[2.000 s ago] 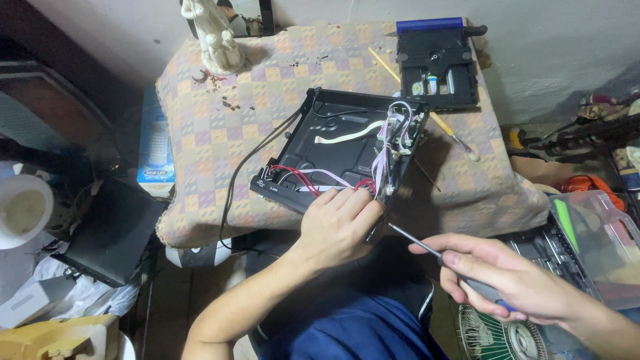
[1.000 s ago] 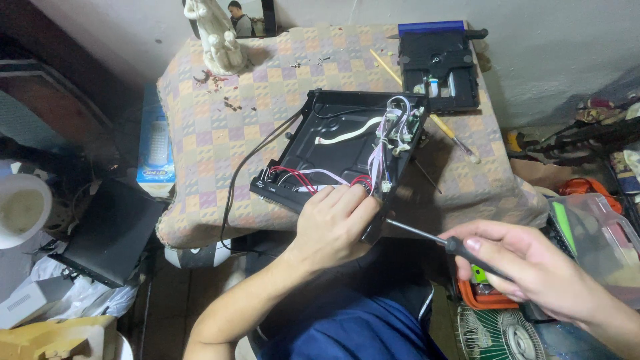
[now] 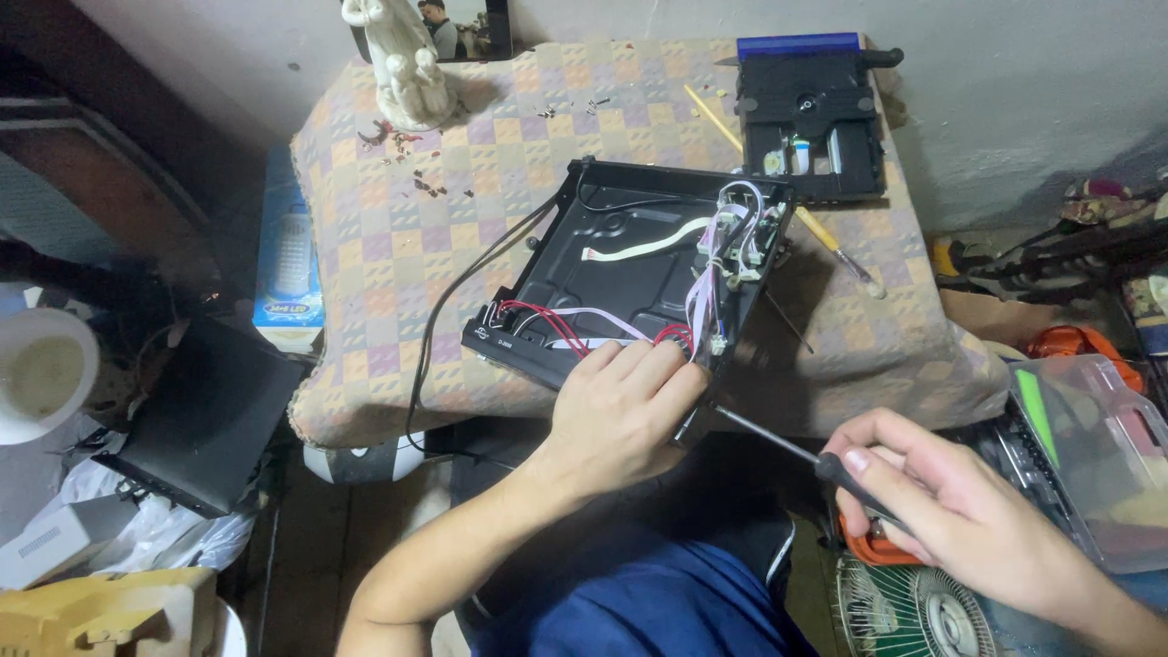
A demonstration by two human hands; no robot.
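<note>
An opened black metal chassis of a disc player (image 3: 630, 246) lies at a slant on the cloth-covered table, with red and white wires and a white ribbon cable (image 3: 652, 242) inside. My left hand (image 3: 625, 411) grips its near front edge, fingers curled over the rim beside the red wires. From the right, my right hand (image 3: 922, 502) holds a screwdriver (image 3: 776, 438) by its dark handle. The shaft points left at the chassis's near right corner; whether the tip touches it I cannot tell. A black disc drive unit (image 3: 808, 119) rests at the table's back right.
A paintbrush (image 3: 835, 246) lies right of the chassis, small screws (image 3: 575, 109) behind it. A white figurine (image 3: 411, 82) stands at the back left. Black cords hang over the table's front edge. A clear plastic case (image 3: 1095, 456) and a fan (image 3: 912, 611) are at the lower right.
My right hand has shifted its hold on the screwdriver, with the fingers now more curled around the handle. My left hand stays on the chassis edge.
</note>
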